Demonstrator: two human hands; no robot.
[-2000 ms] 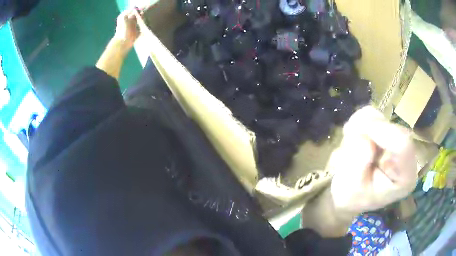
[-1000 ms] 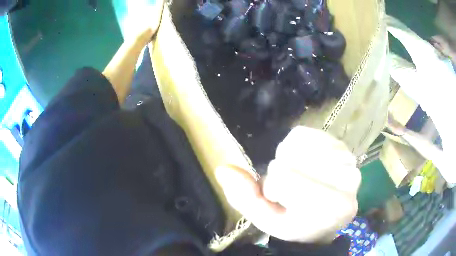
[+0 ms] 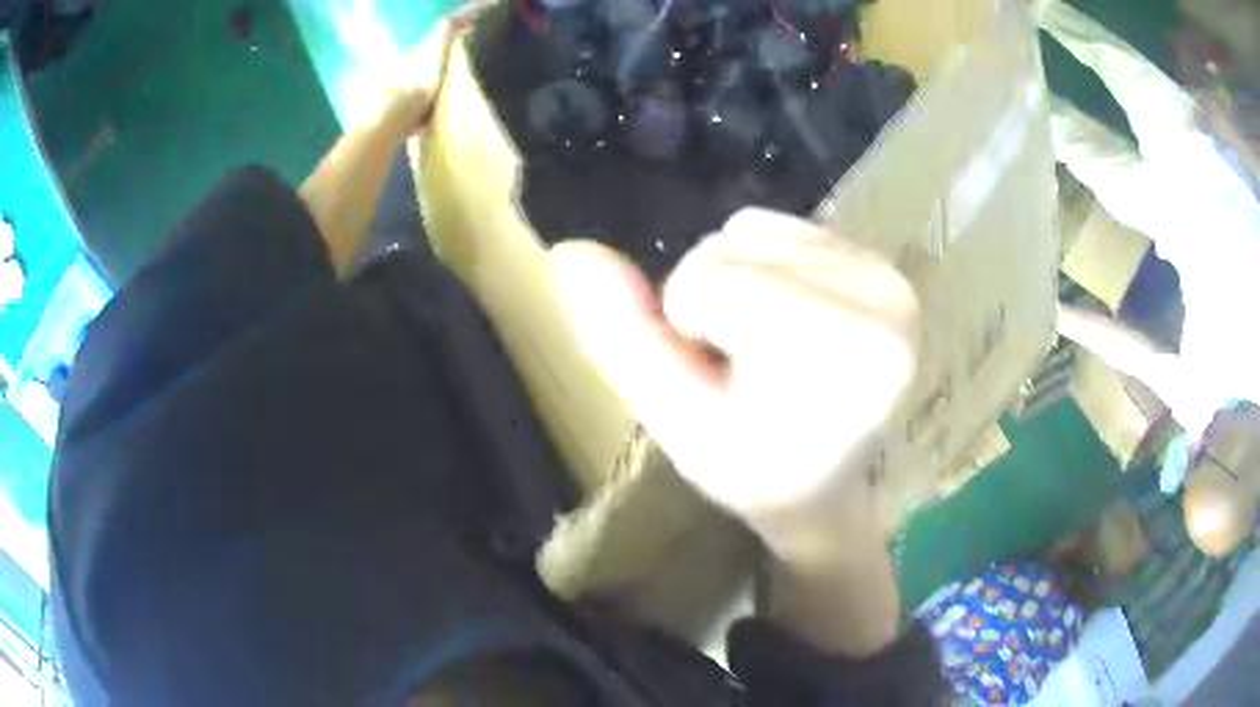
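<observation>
A large open cardboard carton [image 3: 967,235] is at the top centre, holding a heap of black, motor-like parts [image 3: 691,104] with thin red wires. The carton looks tilted, its printed outer side showing at right. My left hand [image 3: 404,108] is closed on the carton's rim at upper left. My right hand [image 3: 795,366], bright and overexposed, is closed on the near rim and corner. It hides that corner and the lower edge of the heap. A bent flap [image 3: 622,532] hangs below it.
Green floor [image 3: 152,138] shows at left, with a light blue-green edge beyond. At right are a person's hand [image 3: 1223,490], a pale sleeve [image 3: 1175,194] and smaller cardboard pieces [image 3: 1105,256]. Blue patterned cloth [image 3: 1002,628] lies at lower right, beside dark slats or stripes.
The carton has shifted up and left in the picture, and more of its outer side shows. My right hand has moved from the lower right onto the near rim. My left hand stays on the rim.
</observation>
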